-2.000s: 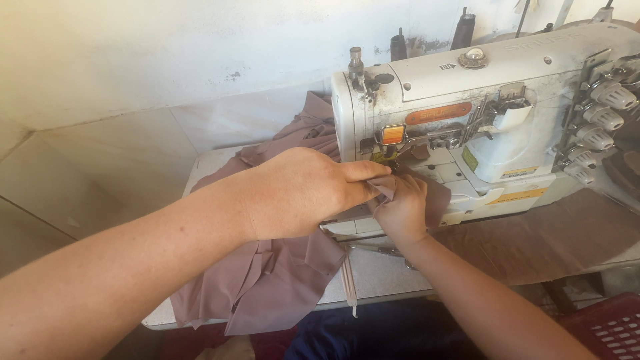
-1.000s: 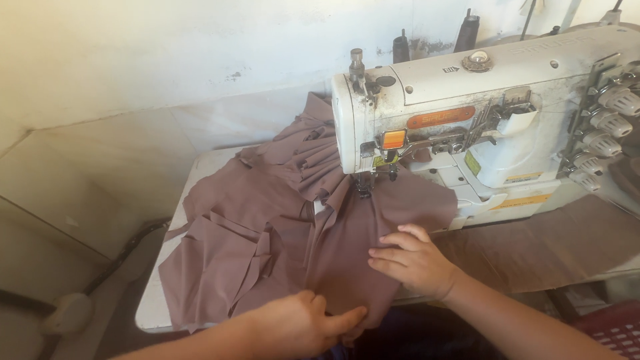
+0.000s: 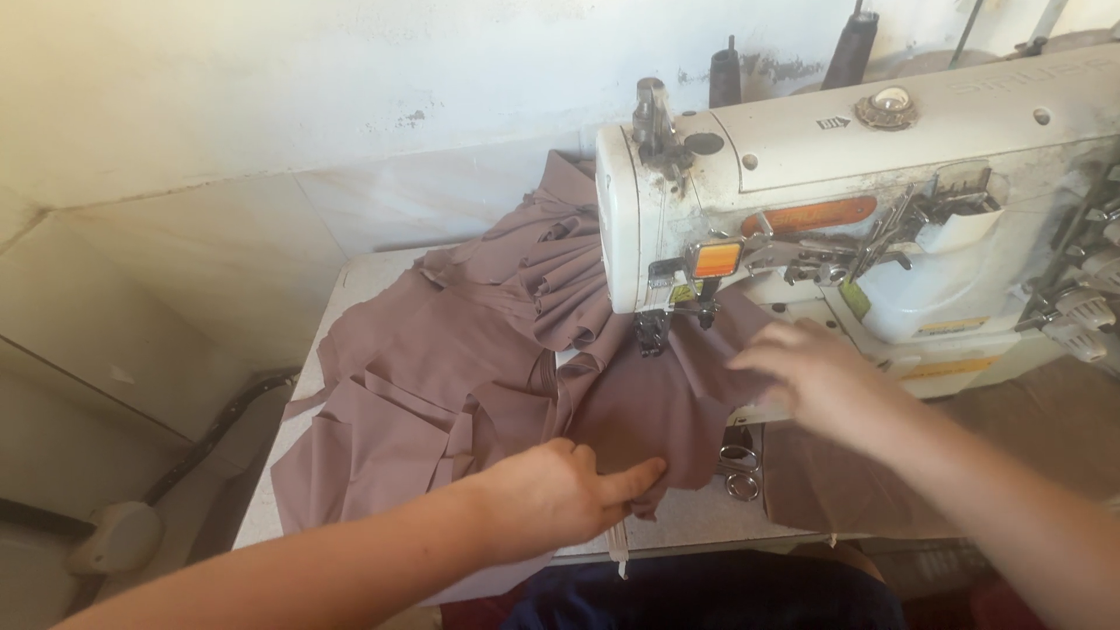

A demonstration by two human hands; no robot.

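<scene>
Mauve fabric [image 3: 437, 341] lies in folds over the table and runs under the presser foot [image 3: 652, 332] of a white Siruba sewing machine [image 3: 840, 149]. My left hand [image 3: 569, 490] is on the fabric's near part, index finger extended over it and the other fingers curled; whether they pinch cloth is unclear. My right hand [image 3: 796, 367] touches or hovers at the fabric's right edge, just right of the presser foot, fingers bent and slightly blurred. The cloth under the foot is partly hidden by the machine head.
Metal scissors [image 3: 741, 472] lie by the table's near edge, right of the fabric. A brown cloth [image 3: 927, 464] covers the table's right part. Dark thread cones [image 3: 724, 79] stand behind the machine. A tiled wall [image 3: 201, 254] borders the table, and pale strips [image 3: 618, 551] hang over its front edge.
Two seconds ago both hands were together at the presser foot; they are now apart, with the fabric spread between them. Since one second ago my right hand has moved up toward the foot.
</scene>
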